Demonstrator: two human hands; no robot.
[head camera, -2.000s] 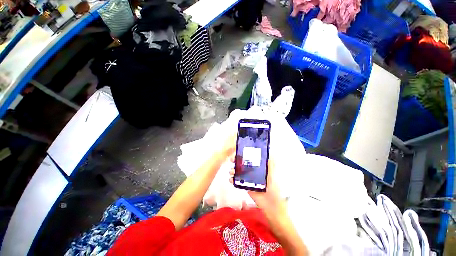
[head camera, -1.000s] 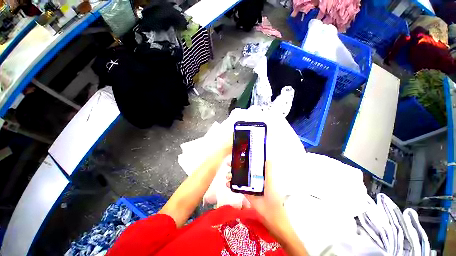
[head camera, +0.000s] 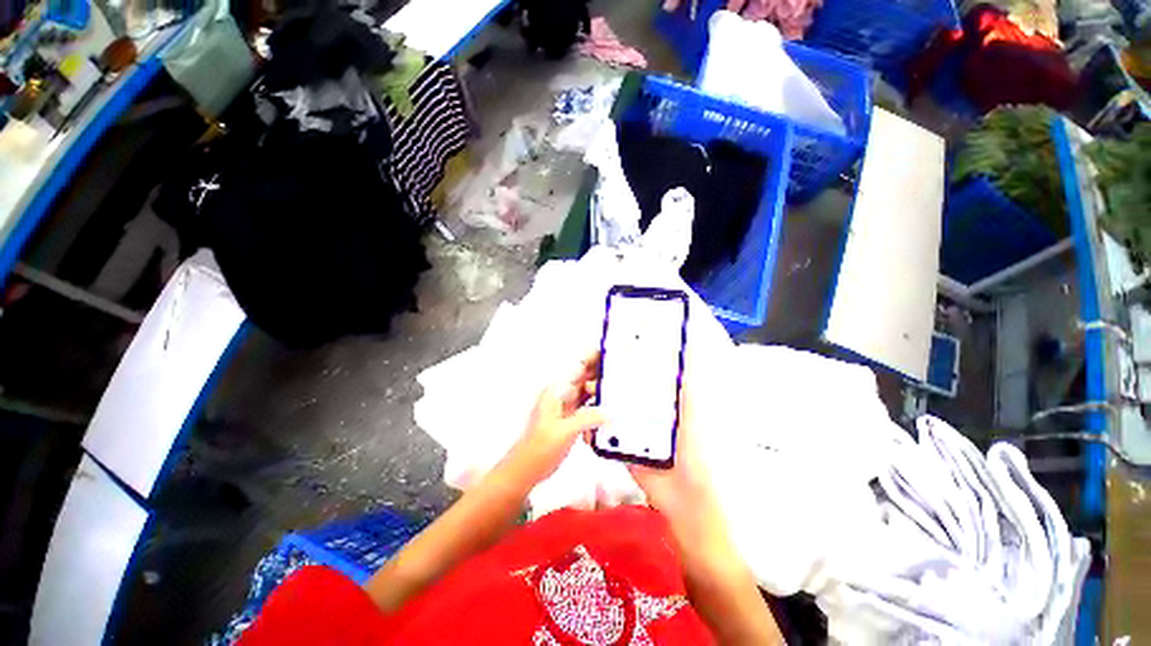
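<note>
A smartphone with a lit, mostly white screen stands upright in front of my chest, over the heap of white garment pieces. My right hand holds it from below and behind; most of its fingers are hidden by the phone. My left hand is at the phone's lower left edge, with a finger or thumb near the screen; whether it grips the phone is unclear. The folded white bundle lies right of the heap.
A blue crate with black cloth stands beyond the heap. A black garment heap lies on the left bench. Another white bench top is at right. A blue crate with blue-and-white pieces is at lower left.
The phone screen has changed from a dark or mixed picture to mostly white. My left hand's thumb or finger now shows at the phone's lower left. The surroundings have shifted left and up in view.
</note>
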